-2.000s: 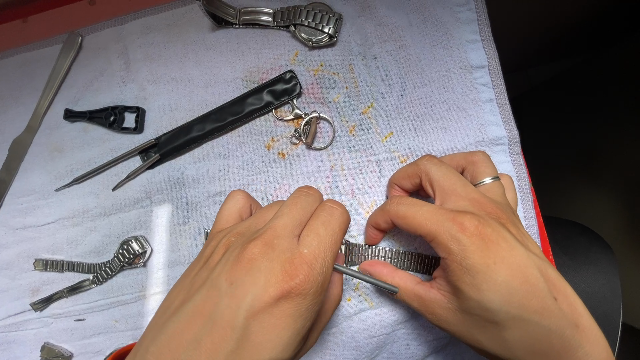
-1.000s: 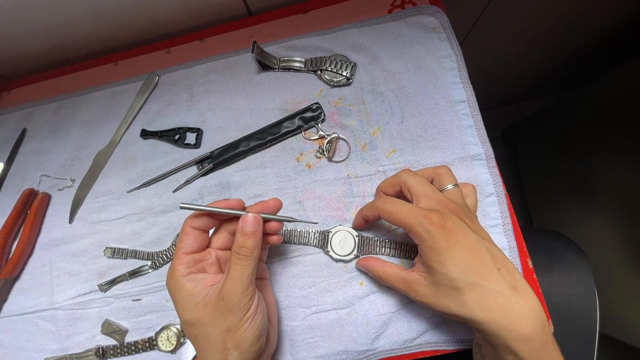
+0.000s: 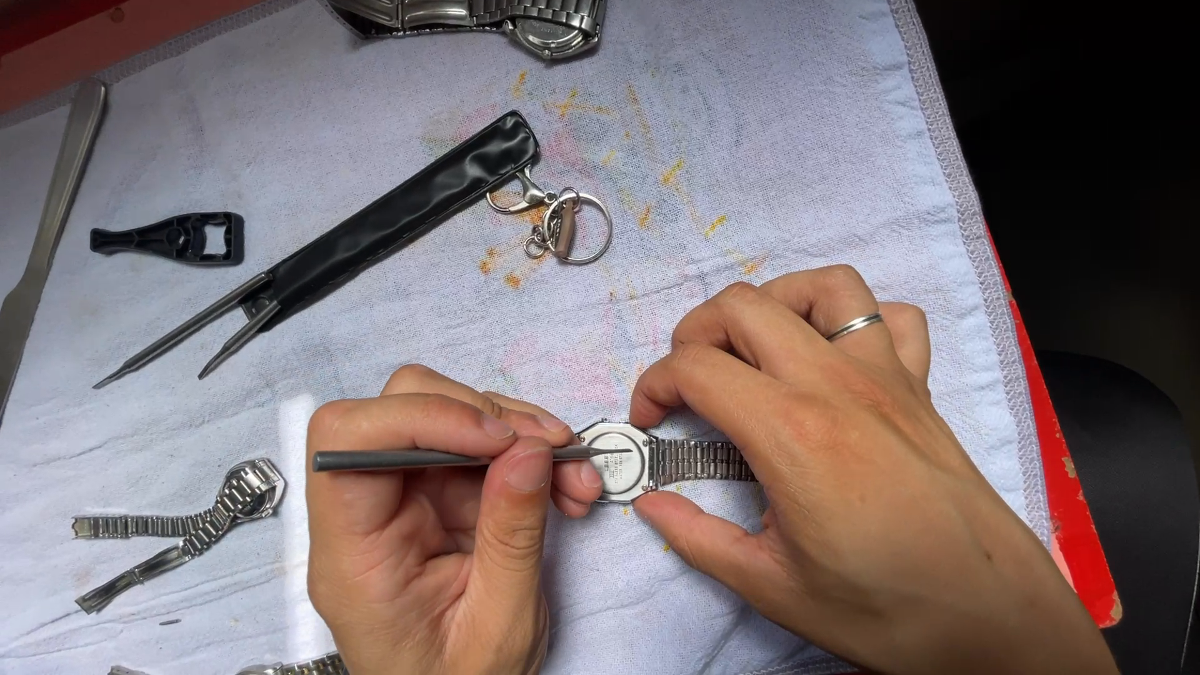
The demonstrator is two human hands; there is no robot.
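A metal wristwatch (image 3: pixel 617 461) lies back side up on the cloth, its steel link bracelet (image 3: pixel 698 460) running right beneath my right hand. My left hand (image 3: pixel 459 525) pinches a slim metal pointed tool (image 3: pixel 403 460) between thumb and fingers; the tip lies over the case back, and the fingertips are at the case's left edge. My right hand (image 3: pixel 806 431), with a ring on one finger, grips the case's right side between thumb and index finger. The bracelet's left part is hidden behind my left hand.
Around them on the white cloth (image 3: pixel 375 347) lie a black sleeve (image 3: pixel 403 216) with two pointed tools, a key ring (image 3: pixel 600 230), a black plastic bottle-shaped opener (image 3: pixel 173 238), a metal knife (image 3: pixel 47 225), a folded-bracelet watch (image 3: pixel 234 497) and another watch (image 3: pixel 553 33).
The tool in my left hand, above the bracelet a second ago, now has its tip over the case back. My right hand stays at the watch. The view has shifted noticeably.
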